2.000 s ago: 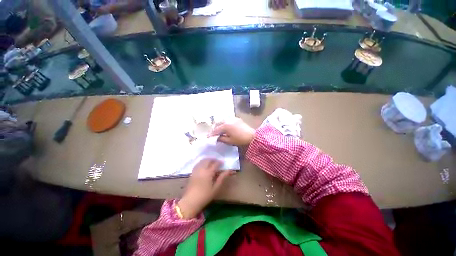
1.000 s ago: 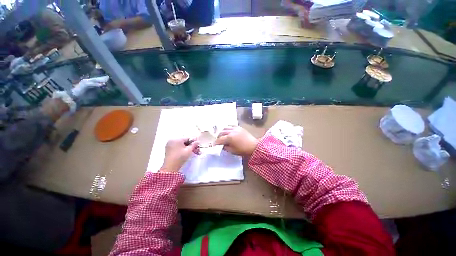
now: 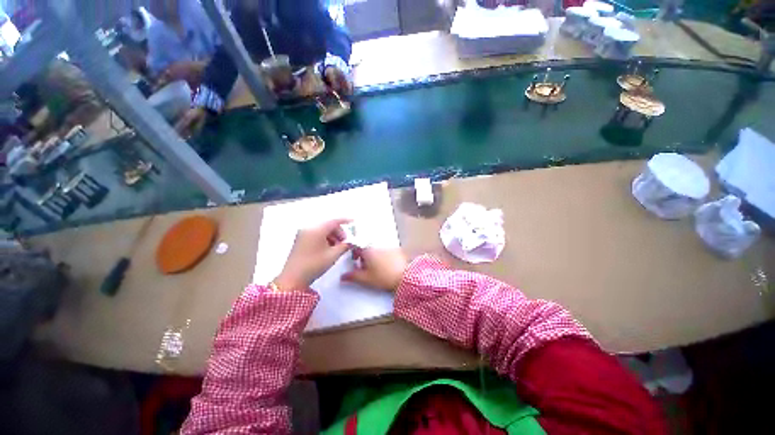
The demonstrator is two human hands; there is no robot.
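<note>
My left hand (image 3: 316,253) and my right hand (image 3: 378,268) meet over the stack of white paper sheets (image 3: 374,204). A small bit of white wrapping paper (image 3: 349,233) shows at my left fingertips, and my right fingers close in just below it. The metal stand is not clearly visible; my hands and the paper may hide it. A crumpled white paper bundle (image 3: 473,232) lies right of the stack. A small white block on a dark base (image 3: 424,192) stands beyond the stack's right corner.
An orange disc (image 3: 187,244), a small white dot (image 3: 222,248) and a dark handle (image 3: 115,276) lie left. Wrapped pieces (image 3: 670,184) and white paper (image 3: 749,166) lie far right. Stands (image 3: 304,145) sit on the green conveyor (image 3: 425,119). People work across it (image 3: 178,42).
The view has tilted. Both hands have drawn close together, covering the stand seen between them before. A person's hand across the belt is now near a stand.
</note>
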